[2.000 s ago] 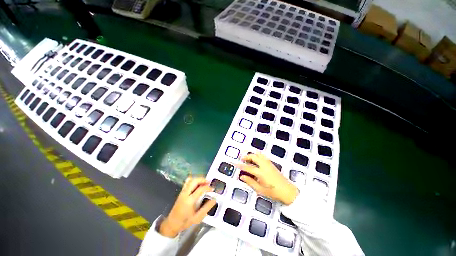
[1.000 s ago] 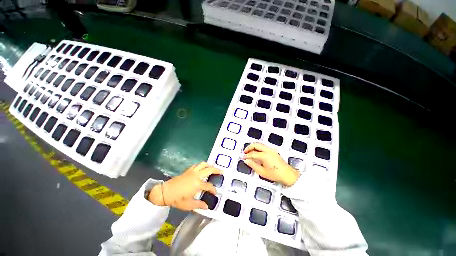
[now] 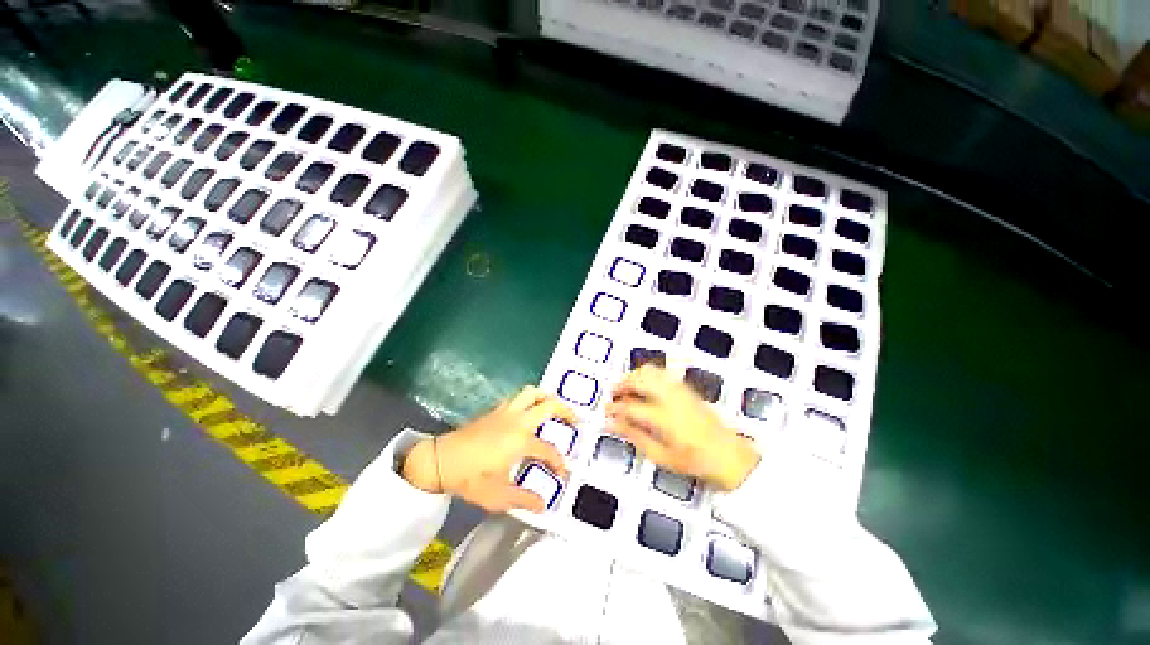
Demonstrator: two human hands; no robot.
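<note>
A white foam tray lies in front of me with rows of square watch bodies in its pockets. Most are black; those down the left column's near part, such as this lit watch screen, show white faces with dark blue outlines. My left hand is at the tray's near left edge, fingers apart over the two nearest units of that column, both with white faces. My right hand is slightly blurred, fingers bent over the second column; its fingertips partly hide the units there, and whether it grips one is unclear.
A stack of filled foam trays stands at left, with a white foam sheet bearing dark straps beyond it. Another stack is at the back, cut off by the top edge. Brown boxes are at top right. Yellow-black tape marks the floor.
The two nearest left-column units have turned from dark to white-faced, and the fourth from the near end also lit up earlier. My left hand has turned flatter along the tray edge. The view has shifted.
</note>
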